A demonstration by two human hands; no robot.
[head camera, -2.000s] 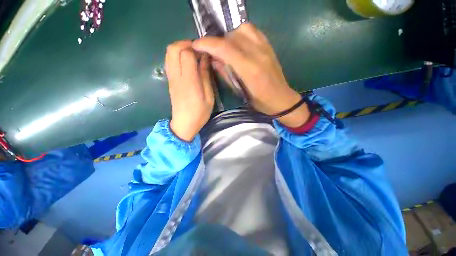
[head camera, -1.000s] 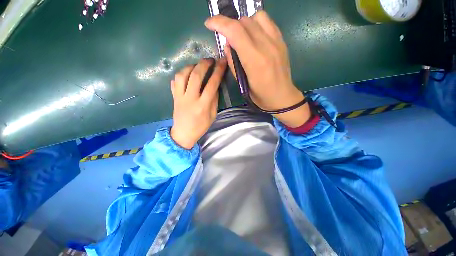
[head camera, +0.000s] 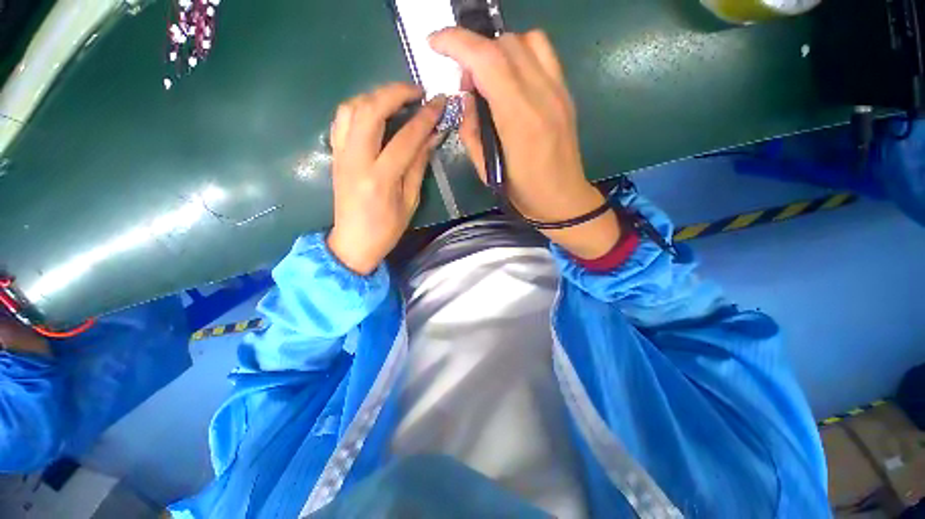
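A phone assembly (head camera: 428, 41) with a large white area and dark edges lies on the dark green mat, cut off by the top edge. A small blue-purple board (head camera: 449, 114) shows at its near end. My left hand (head camera: 375, 167) is at that end, thumb and fingertips at the board's left side. My right hand (head camera: 532, 122) holds a soldering iron (head camera: 493, 147) with a black pen-like handle. Its fingers reach over the phone's white area. The iron's tip is hidden by my fingers. A thin pale strip runs from the board towards me.
Small pink-white and dark components (head camera: 193, 39) lie at the upper left. A yellow-green roll (head camera: 751, 8) is at the top right, beside a black station (head camera: 862, 61). A bent thin wire (head camera: 243, 219) lies on the mat (head camera: 254, 112). Another person's blue sleeve (head camera: 112, 355) and red lead are at the left.
My left hand has moved up to the board end, with its thumb and index finger there. The phone appears further left and its board end now shows. The right hand still holds the iron.
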